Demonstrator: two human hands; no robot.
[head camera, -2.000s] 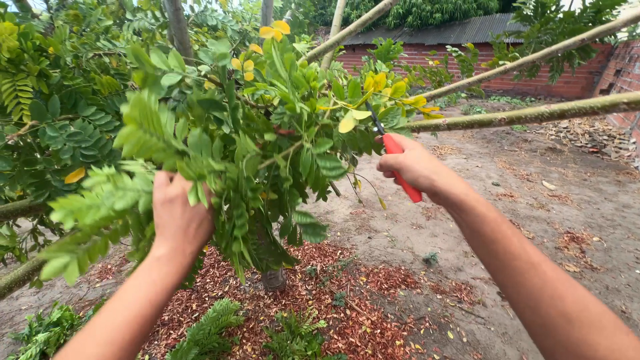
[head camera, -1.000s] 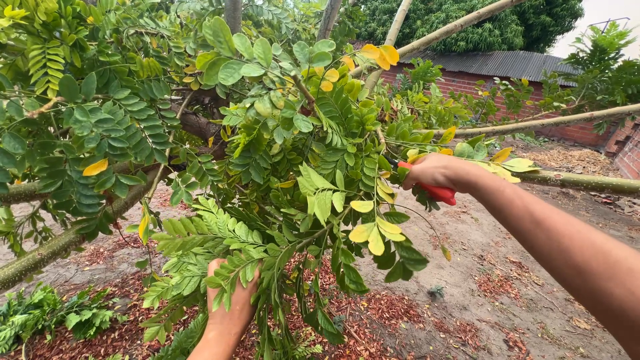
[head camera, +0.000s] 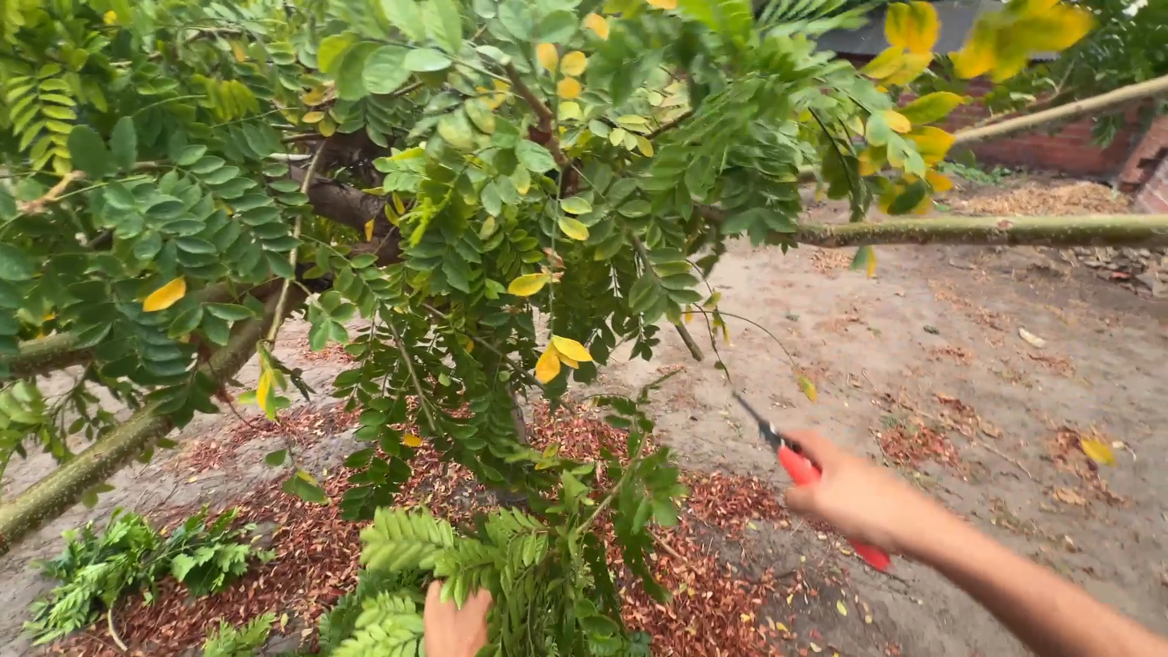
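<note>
My right hand (head camera: 844, 493) is closed around the red handles of pruning shears (head camera: 798, 464), whose dark blades point up and left over bare soil, beside a thin hanging stem. Low in the view, my left hand (head camera: 458, 622) holds a bunch of leafy green sprigs (head camera: 547, 557); its fingers are partly hidden by leaves. Above and between the hands hangs the dense foliage (head camera: 474, 228) of a small tree, with some yellow leaflets (head camera: 561, 356) among the green ones.
A bare branch (head camera: 985, 230) crosses at the upper right, another (head camera: 91, 470) at the lower left. Leafy cuttings (head camera: 137, 566) lie on reddish dry leaf litter (head camera: 301, 538). A red brick wall (head camera: 1049, 137) stands behind.
The right hand with the shears has moved down, out of the foliage. The left hand is lower with its leafy bunch, apart from the branches above.
</note>
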